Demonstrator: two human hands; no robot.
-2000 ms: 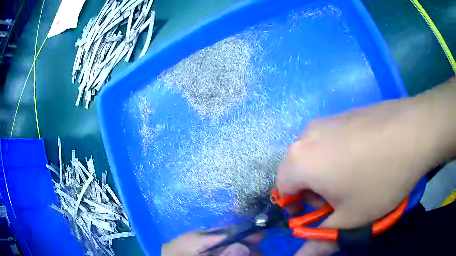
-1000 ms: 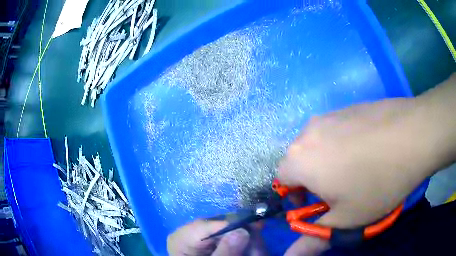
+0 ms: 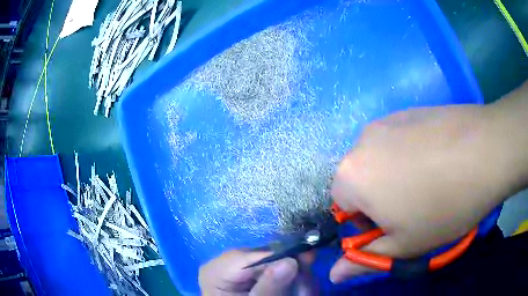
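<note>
My right hand (image 3: 417,179) is closed around the orange-red handles of the scissors (image 3: 312,237). The dark blades point left, slightly apart, over the fingers of my left hand (image 3: 249,274). My left hand is at the bottom edge, partly cut off, with thumb and fingers pinched together. Whatever it holds is hidden between the fingers or too blurred to tell. Both hands are over the lower part of the blue tray (image 3: 136,156). Fine silvery clippings (image 3: 255,78) lie heaped and scattered on its floor, down to the scissors.
An upper strip pile (image 3: 133,49) lies beyond the tray's upper left corner. A looser strip pile (image 3: 113,231) lies left of the tray, beside a blue bin (image 3: 40,225). A white paper sheet (image 3: 80,16) is at upper left. The green bench top has yellow lines.
Both hands and the scissors have shifted slightly right in the picture since a second ago. The blades still lie over my left fingers. The tray sits slightly higher in view.
</note>
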